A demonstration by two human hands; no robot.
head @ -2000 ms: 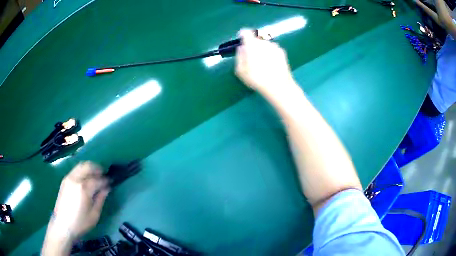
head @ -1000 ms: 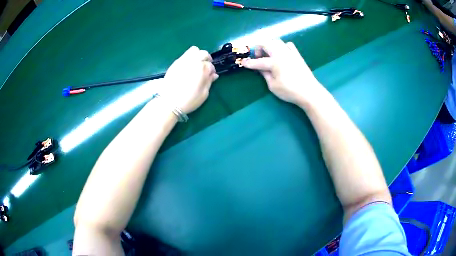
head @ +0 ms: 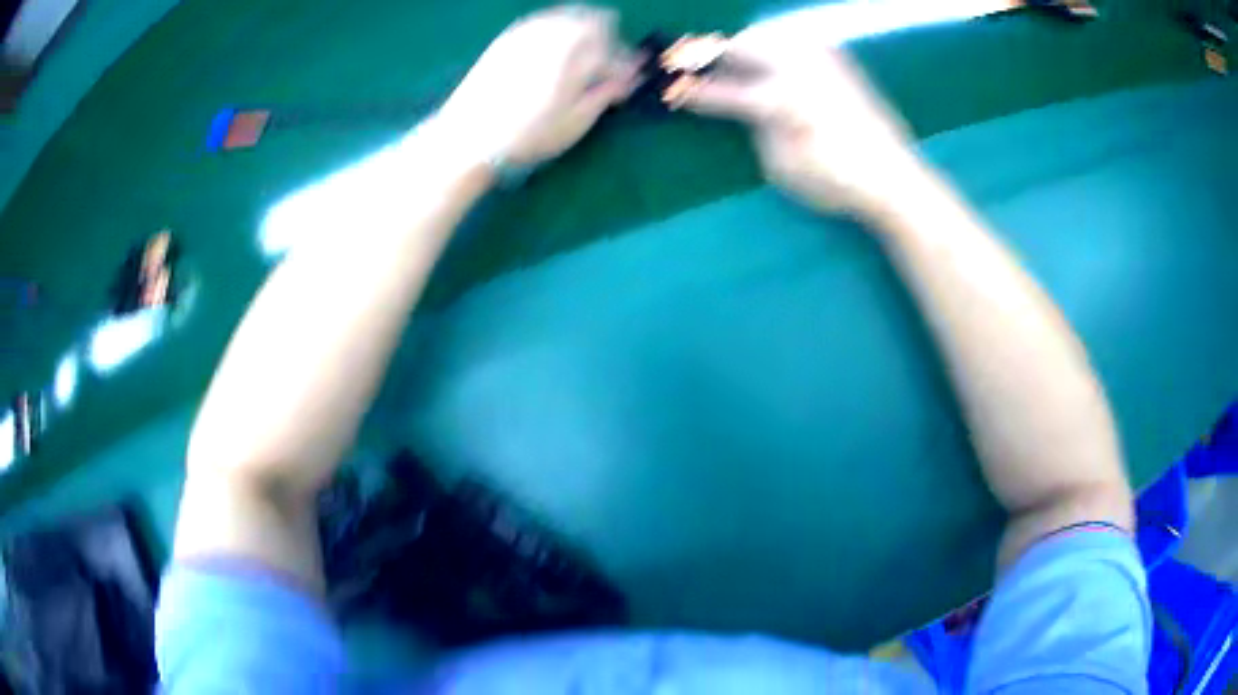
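Note:
The frame is blurred. A partly assembled cable end (head: 657,68), black with bright copper-coloured metal pieces (head: 692,54), is between my two hands at the top centre, over the dark green strip. My left hand (head: 554,84) grips its black part from the left. My right hand (head: 801,116) has its fingers at the copper-coloured tips on the right. The lead's cable runs left, faint with blur, to a blue connector (head: 220,130) with a red-orange sleeve (head: 247,129). My fingers hide much of the black body.
Black plastic shells (head: 462,557) lie in a loose pile near my body. A black bag (head: 84,597) is at the lower left. Other cable ends lie on the strip at left (head: 149,276) and upper right (head: 1059,8). Blue stools or bins (head: 1202,611) stand lower right.
Two seconds ago my left hand held a black shell low at left; it then joined my right hand at the cable end. Since then, hands and cable end appear higher, and the shell pile shows more.

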